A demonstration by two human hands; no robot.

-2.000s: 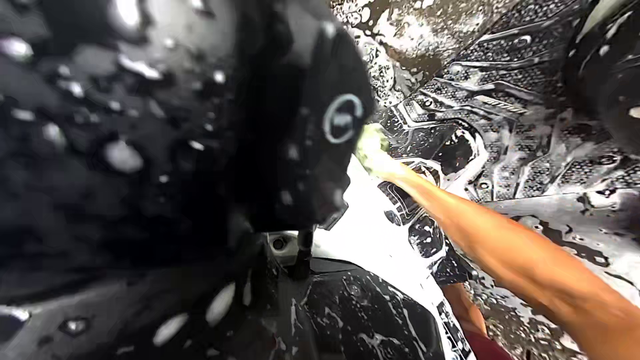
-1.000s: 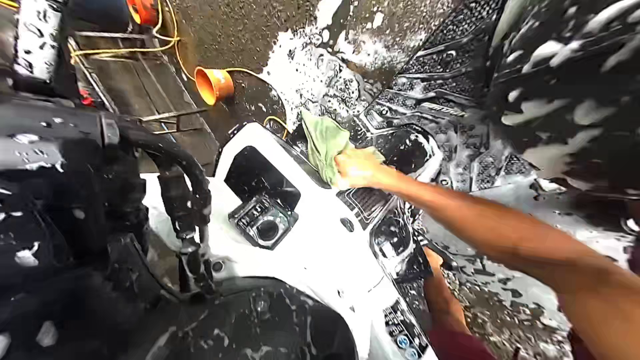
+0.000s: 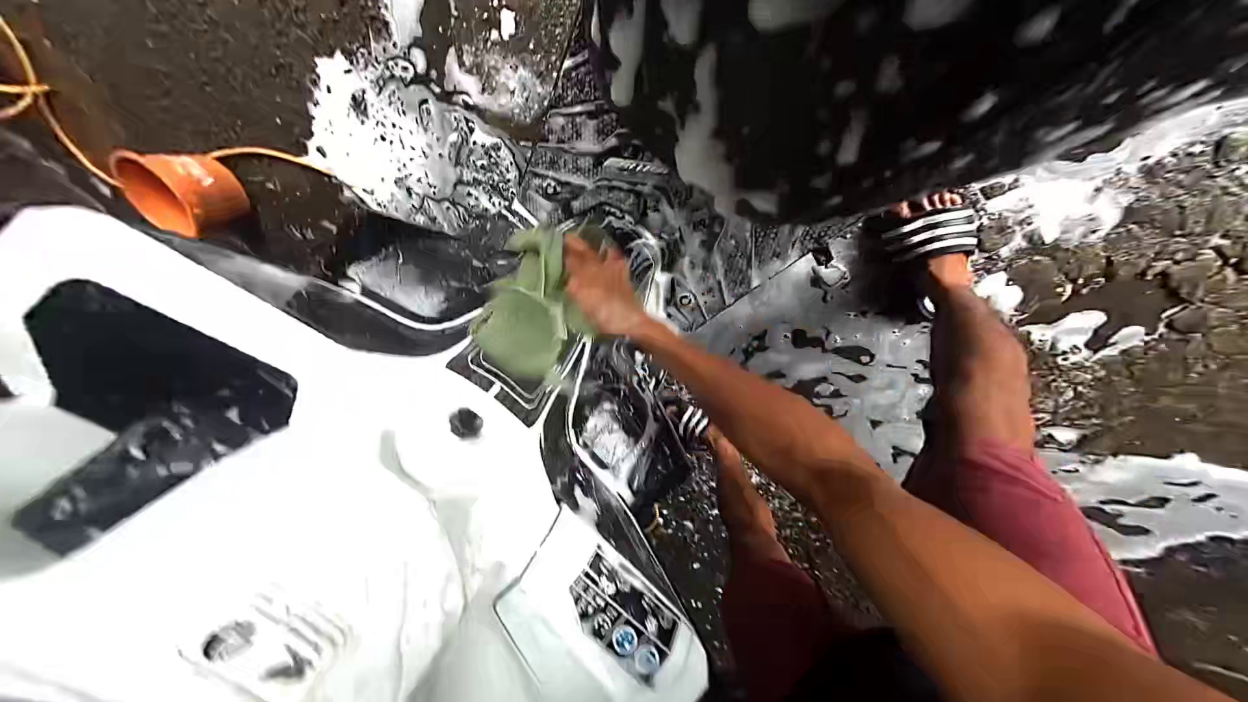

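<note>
My right hand (image 3: 606, 283) reaches in from the lower right and holds a green cloth (image 3: 526, 317). The cloth lies over the black, foam-streaked floorboard area of a scooter, beside its white body panel (image 3: 390, 448). The hand and cloth are slightly blurred, and part of the surface under them is hidden. Left of them, an open compartment (image 3: 156, 370) with a dark inside shows in the white panel. A label (image 3: 624, 614) with writing and round symbols is on the lower part of the panel. My left hand is not in view.
An orange bucket (image 3: 185, 193) lies tipped beside a yellow hose (image 3: 68, 136) at the upper left. A large black, foam-spotted part (image 3: 877, 107) fills the upper right. My sandalled foot (image 3: 931, 229) stands on wet, foamy ground (image 3: 819, 361) at the right.
The view has shifted a lot, bringing both my feet into sight. My right hand still holds the cloth, now over the floorboard area instead of near the white panel's upper edge.
</note>
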